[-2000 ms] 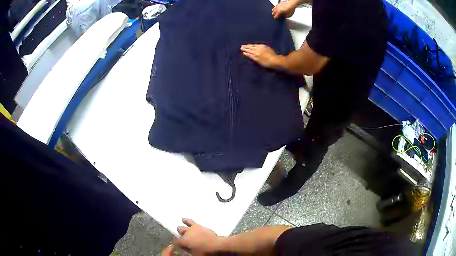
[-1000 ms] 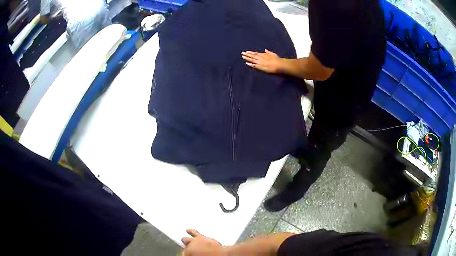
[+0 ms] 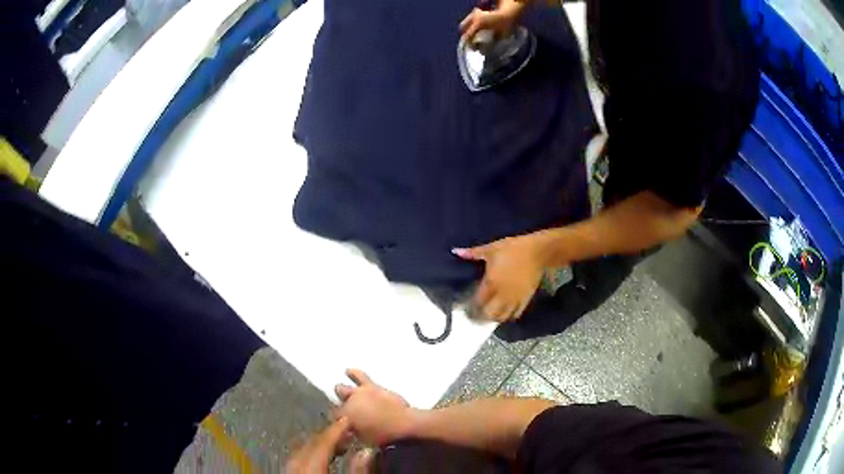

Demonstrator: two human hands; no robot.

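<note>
A dark navy garment (image 3: pixel 398 157) lies flat on a white-topped table (image 3: pixel 241 213), with a dark hanger hook (image 3: pixel 437 335) sticking out at its near end. Another person's one hand (image 3: pixel 504 278) is at the garment's near edge by the hook; their other hand holds a steam iron (image 3: pixel 495 60) on the cloth farther up. My right hand (image 3: pixel 375 412) rests on the table's near corner, fingers apart, holding nothing visible. My left hand (image 3: pixel 319 451) is small, blurred and cut off at the bottom edge beside it.
The other person, in dark clothes (image 3: pixel 671 102), stands at the table's right side. Blue crates (image 3: pixel 787 157) stand at the right. A long white padded board (image 3: pixel 111 130) runs along the left. Dark cloth (image 3: pixel 102 343) fills the lower left. Speckled floor (image 3: pixel 555 370) shows below right.
The other person's flat hand has left the middle of the garment; one hand has come down to its near end, and an iron has appeared in the other. My left hand shows more than before.
</note>
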